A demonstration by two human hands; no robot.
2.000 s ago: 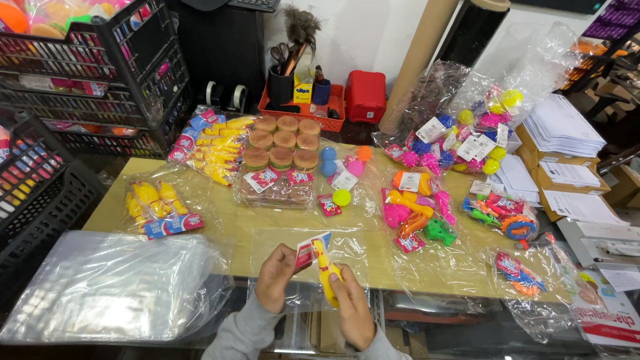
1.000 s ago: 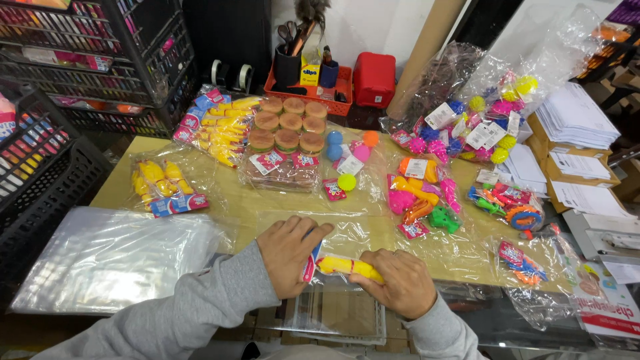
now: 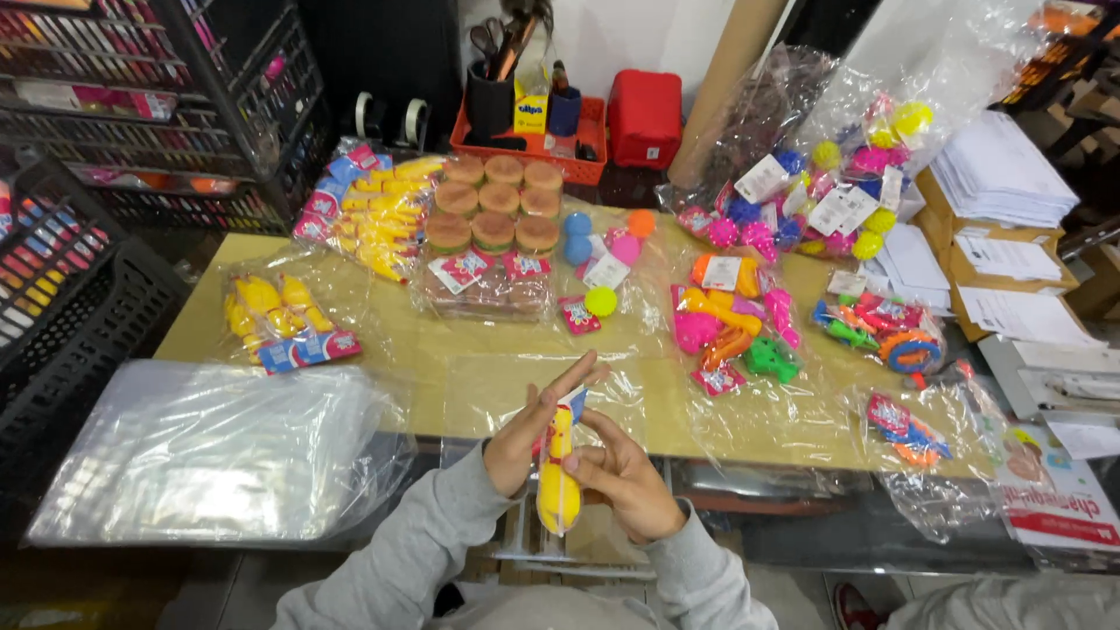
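Observation:
My right hand [image 3: 626, 477] grips a yellow rubber chicken toy [image 3: 560, 486], held upright with its round end down, over the table's near edge. My left hand [image 3: 529, 437] lies flat along the toy's other side, fingers extended against its red and blue card tag [image 3: 576, 404]; part of the tag is hidden. Just beyond the hands a clear plastic bag [image 3: 490, 394] lies flat on the table. To the left, more yellow chickens [image 3: 276, 311] lie in a clear bag, and further back is another bag of yellow chickens [image 3: 381, 214] beside packed burger toys [image 3: 494, 206].
A stack of clear bags [image 3: 210, 455] covers the left front. Bagged spiky balls [image 3: 822, 192], bagged coloured toys [image 3: 735, 324] and paper stacks [image 3: 1002, 175] stand right. Black crates [image 3: 254, 105] rise left; a red tray [image 3: 577, 162] sits behind. Another person's shoe [image 3: 853, 605] shows lower right.
The chicken toy has turned from lying sideways to upright between my hands. My left hand has gone from gripping at the tag to flat, extended fingers.

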